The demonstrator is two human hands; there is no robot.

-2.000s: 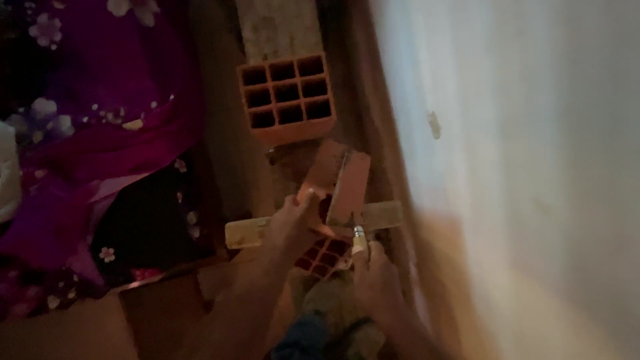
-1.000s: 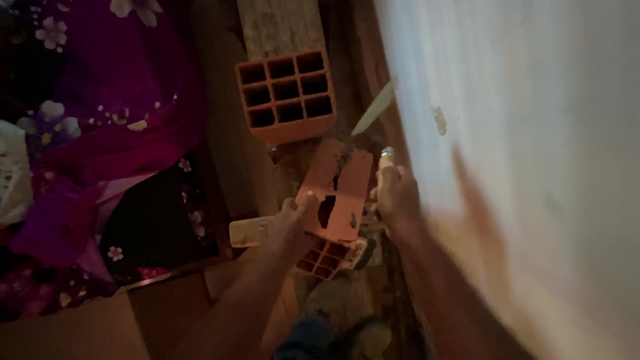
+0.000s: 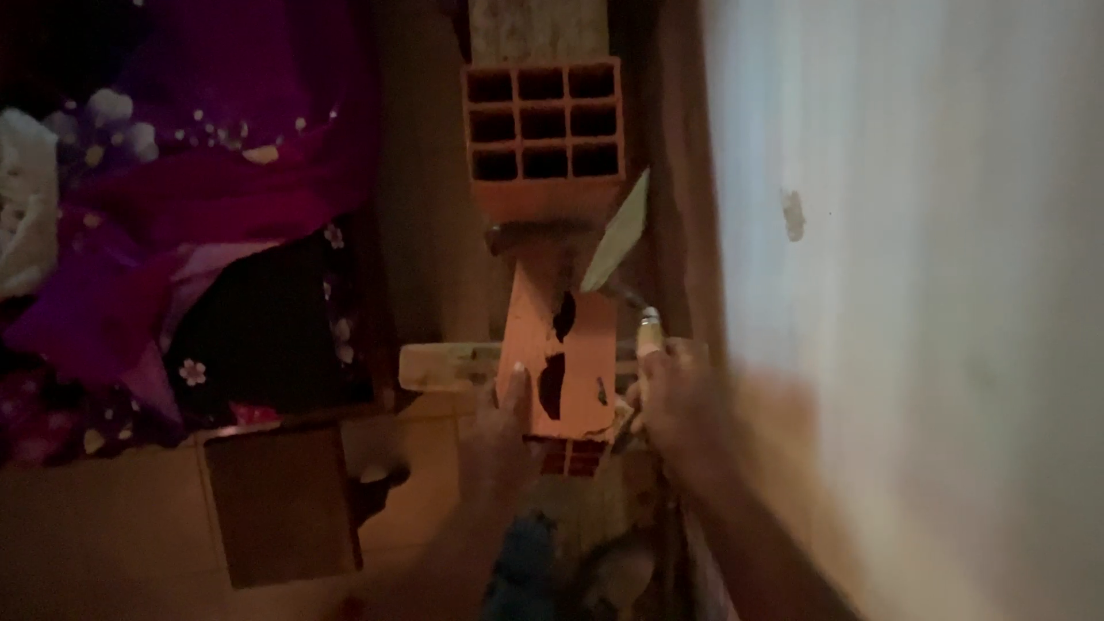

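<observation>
A hollow clay brick (image 3: 586, 362) with jagged holes broken in its upper face lies tilted at the middle. My left hand (image 3: 504, 431) is on its left side, thumb on the face. My right hand (image 3: 677, 392) is closed around the handle of a pointed masonry trowel (image 3: 619, 233), whose blade points up and away above the brick's far right corner. Beyond stands another hollow clay brick (image 3: 545, 194), its open cells showing. Between the two bricks lies a dark bar-like object (image 3: 539, 235), perhaps a hammer; its far part is dim.
A wooden plank (image 3: 539, 30) runs away under the far brick. A wooden crosspiece (image 3: 440, 366) passes beneath the nearer brick. Purple floral cloth (image 3: 285, 190) hangs at the left, a pale wall (image 3: 914, 259) rises close at the right. A brown panel (image 3: 283, 509) lies on the tiled floor.
Two seconds ago the trowel blade was down at the nearer brick; since then it has been raised and now points away over the brick's far end. The nearer brick has turned to lie straighter.
</observation>
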